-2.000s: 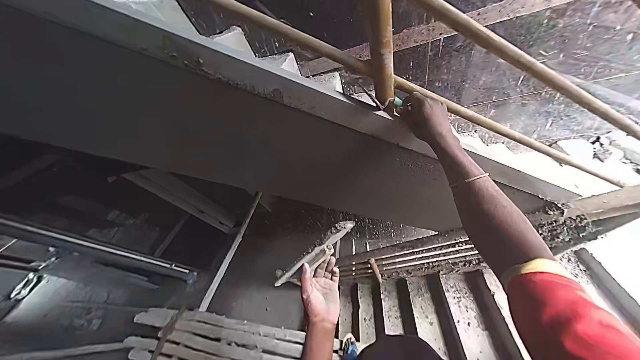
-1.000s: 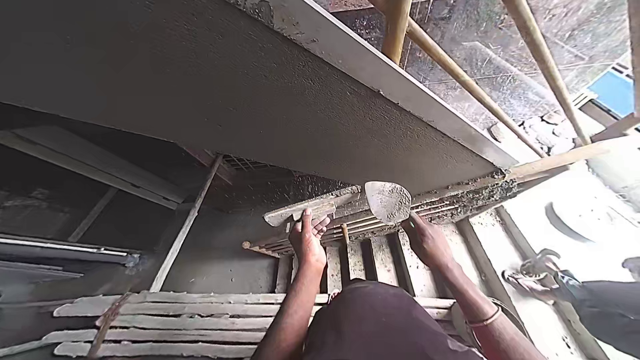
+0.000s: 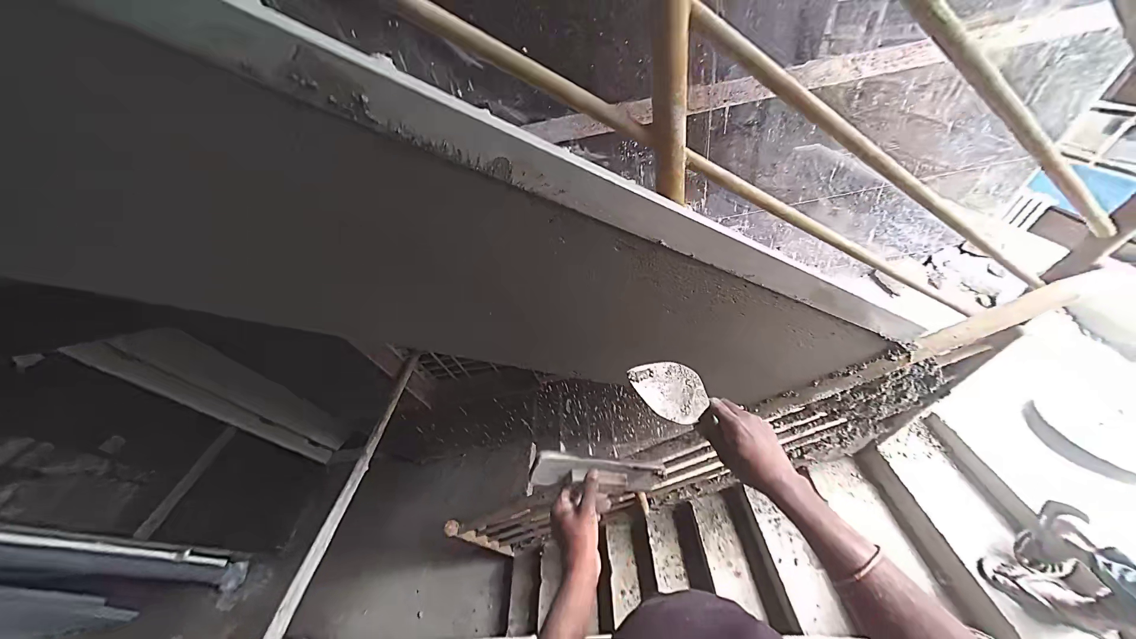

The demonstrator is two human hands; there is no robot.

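My right hand point(image 3: 741, 439) grips a mortar-smeared trowel point(image 3: 670, 391) by its handle, the rounded blade pointing up and left. Lower and to the left, my left hand point(image 3: 579, 515) holds a plasterer's float point(image 3: 595, 471) by its grip, its long flat board roughly level. The two tools are apart. Above both stretches the grey rendered side point(image 3: 497, 275) of a sloping stair, with a pale edge band point(image 3: 621, 191) along its top. The render looks rougher toward its lower right end.
Yellowish railing pipes point(image 3: 670, 106) rise above the band. Bamboo poles and a mortar-covered board point(image 3: 887, 399) lie below the slope at right. Stair treads point(image 3: 723, 541) descend underneath my hands. A slanting pole point(image 3: 346, 497) stands at left. Part of a person point(image 3: 1047, 559) shows at lower right.
Two seconds ago my left hand was open beside the float and my right hand was up at the railing post. Now both hold tools. Since one second ago the trowel has swung to point left.
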